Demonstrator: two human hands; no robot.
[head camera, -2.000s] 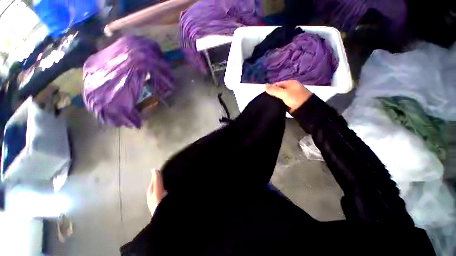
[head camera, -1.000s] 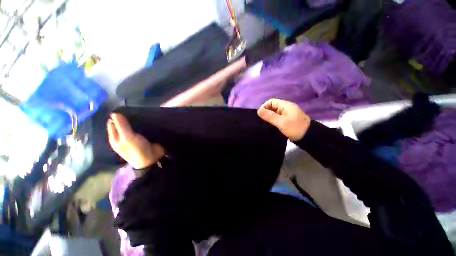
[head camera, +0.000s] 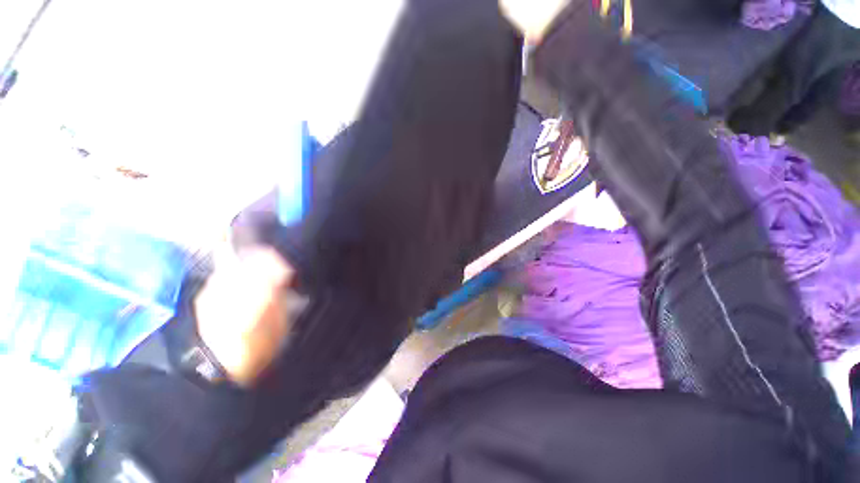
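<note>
The black garment (head camera: 429, 141) hangs in front of me, blurred, running from the top edge of the picture down toward the lower left. My left hand (head camera: 243, 311) is blurred and closed on the garment's left side. My right hand (head camera: 536, 13) is at the top edge, partly cut off, beside the garment's upper right edge; its fingertips and grip are not clear. The steam iron (head camera: 558, 156), with silver plate and dark reddish handle, rests on the dark pressing board (head camera: 519, 174), partly behind my right sleeve.
Purple garments (head camera: 594, 297) are heaped below the board and at the right. A blue crate (head camera: 85, 302) is at the left. A blue bar (head camera: 307, 174) stands beyond the garment. Red and yellow hoses (head camera: 615, 15) are at the top. The upper left is glaringly bright.
The view has moved toward the pressing board; the iron now shows close. My right hand has risen to the top edge, my left hand is lower, and the garment is stretched upward.
</note>
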